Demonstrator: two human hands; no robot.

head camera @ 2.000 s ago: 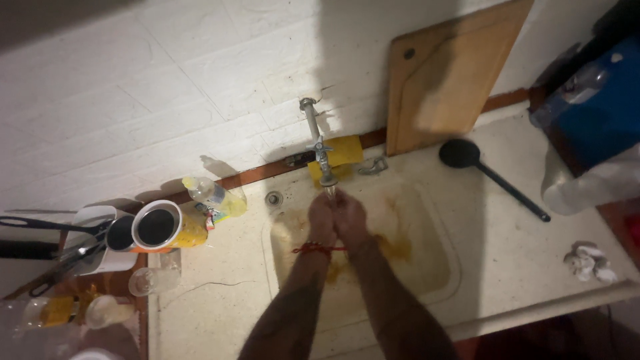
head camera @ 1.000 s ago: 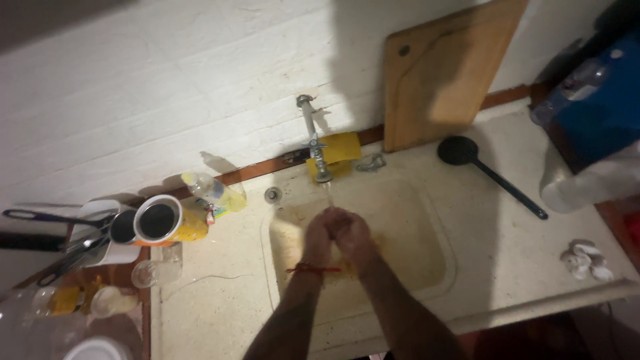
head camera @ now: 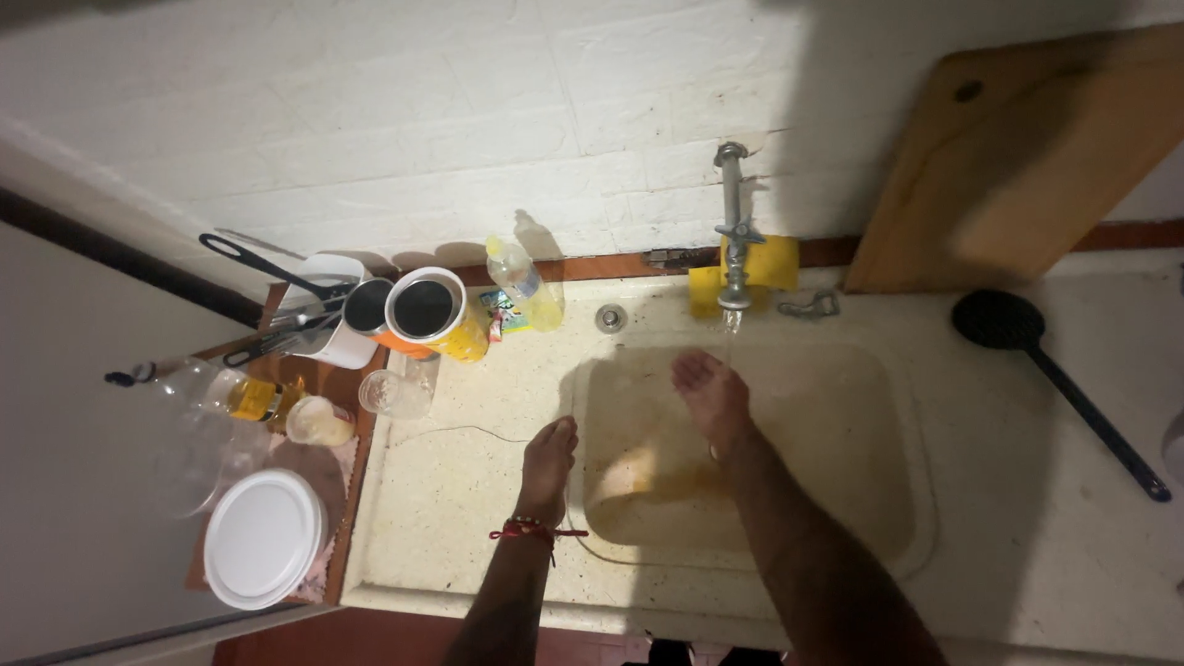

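Water runs from the wall-mounted metal faucet (head camera: 734,268) above the stained sink basin (head camera: 832,416). My right hand (head camera: 712,393) is over the basin, just below the spout, palm partly up and holding nothing. At the basin's left rim is my left hand (head camera: 548,462), with a red string bracelet at its wrist; its fingers lie close together and I see no object in it, though its palm side is hidden. Yellow cloths (head camera: 772,262) lie behind the faucet, and a small metal fitting (head camera: 808,305) sits to their right.
A wooden cutting board (head camera: 980,176) leans on the wall, near a black slotted spatula (head camera: 1073,388). On the left stand a yellowish plastic bottle (head camera: 525,285), a yellow canister (head camera: 453,324), a clear cup (head camera: 393,395), a white utensil holder (head camera: 347,338) and a white-lidded tub (head camera: 264,538).
My hands were together under the faucet and have come apart. The left moved to the basin's left rim; the right remains near the water. The view has swung left.
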